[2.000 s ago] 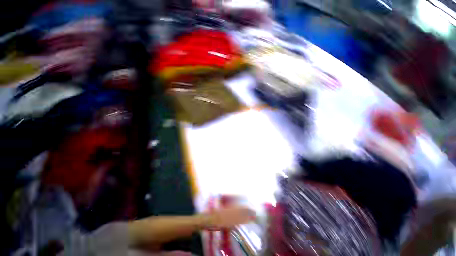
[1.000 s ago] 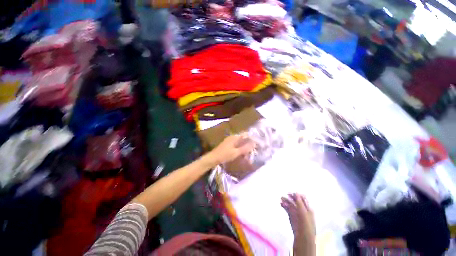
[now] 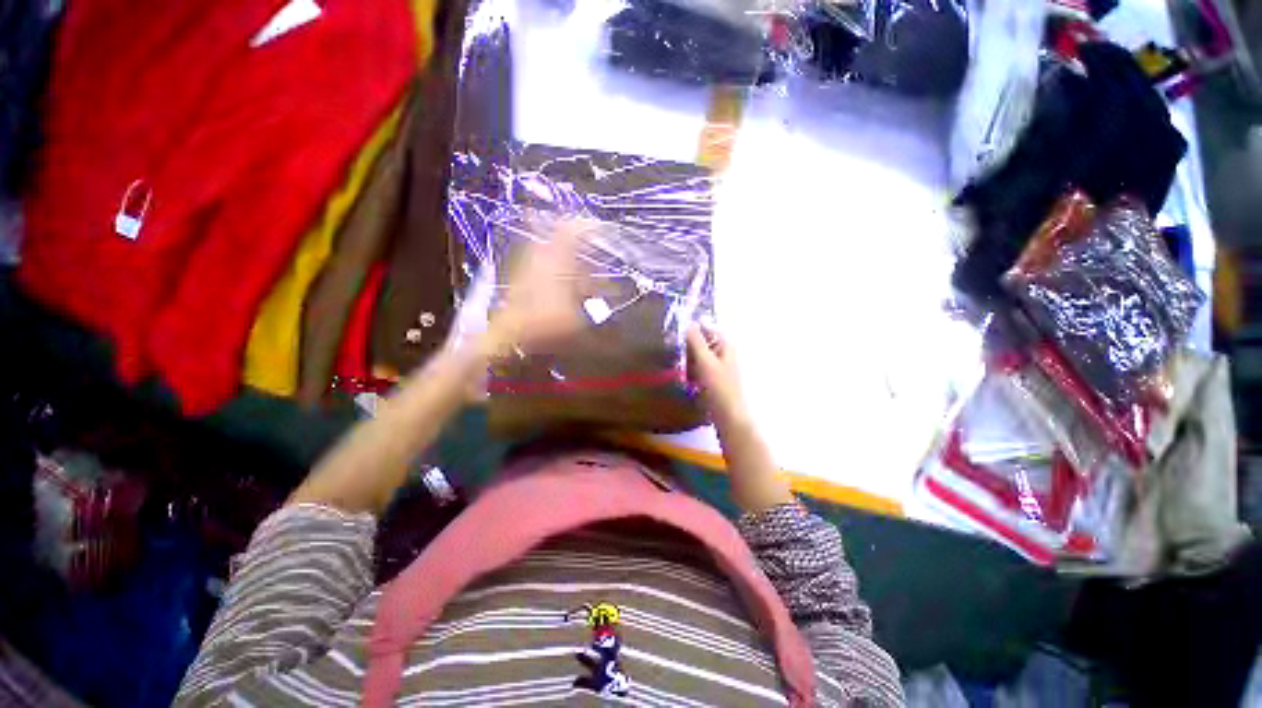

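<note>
A folded brown garment [image 3: 595, 401] lies at the table's front edge, mostly inside a clear bag [image 3: 623, 208] with a red line across its open end. Its near end shows outside the bag. A small white hang tag [image 3: 598, 309] shows through the plastic. My left hand [image 3: 543, 293] is blurred and lies over the left part of the bag, fingers spread; whether it grips anything is unclear. My right hand [image 3: 707, 362] pinches the bag's right edge near the open end.
Red garments [image 3: 208, 180] lie at the left over mustard [image 3: 295, 304] and brown ones. At the right are a black cloth heap [image 3: 1093, 152], a shiny bagged garment [image 3: 1107, 297], red-edged bags [image 3: 1010, 484] and beige cloth [image 3: 1187, 477]. Dark plastic-wrapped goods [image 3: 886, 49] lie at the far side.
The view has turned down and closer to the table. The brown garment now lies mostly in the clear bag before me. My right hand has come to the bag's right edge.
</note>
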